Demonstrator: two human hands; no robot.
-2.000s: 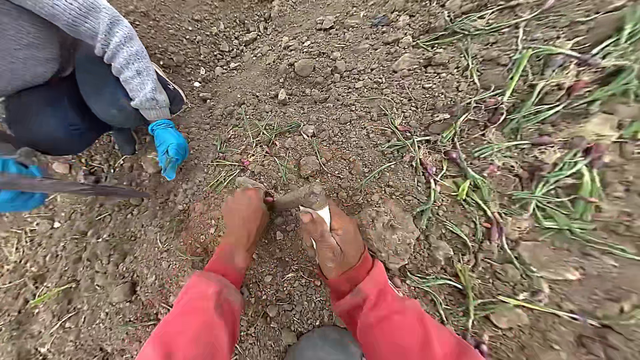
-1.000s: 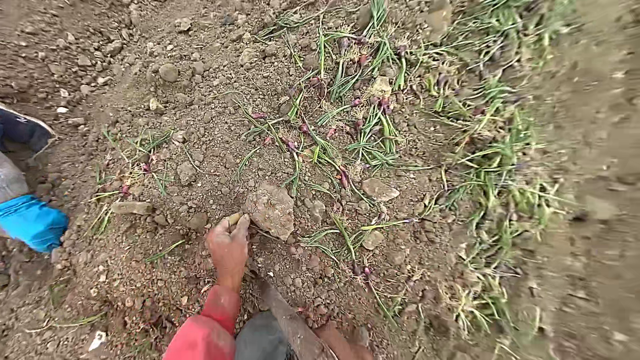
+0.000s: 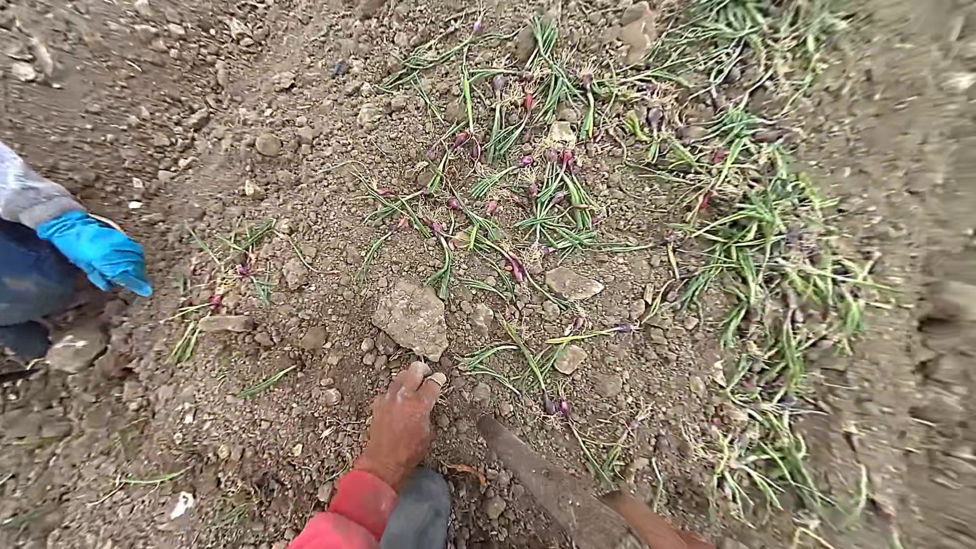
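Note:
My left hand (image 3: 400,427), in a red sleeve, reaches down to the soil with bent fingers, just below a large flat stone (image 3: 412,320). Whether its fingertips pinch anything is not clear. At the bottom edge, right of centre, only part of my right hand (image 3: 656,522) shows, around the lower part of a worn, flat metal-bladed tool (image 3: 549,488). The blade slants up and left over the soil, its rounded tip to the right of my left hand. Pulled onion plants (image 3: 534,198) with purple bulbs and green leaves lie scattered above and to the right.
At the left edge, a person's blue-gloved hand (image 3: 103,252) hangs near a small group of onion plants (image 3: 229,282). A dense row of onion plants (image 3: 762,252) runs down the right side. Smaller stones (image 3: 572,284) and clods dot the uneven soil.
My two hands were together at the tool two seconds ago and are now apart. My left hand has moved to the soil by the flat stone. The view has shifted right.

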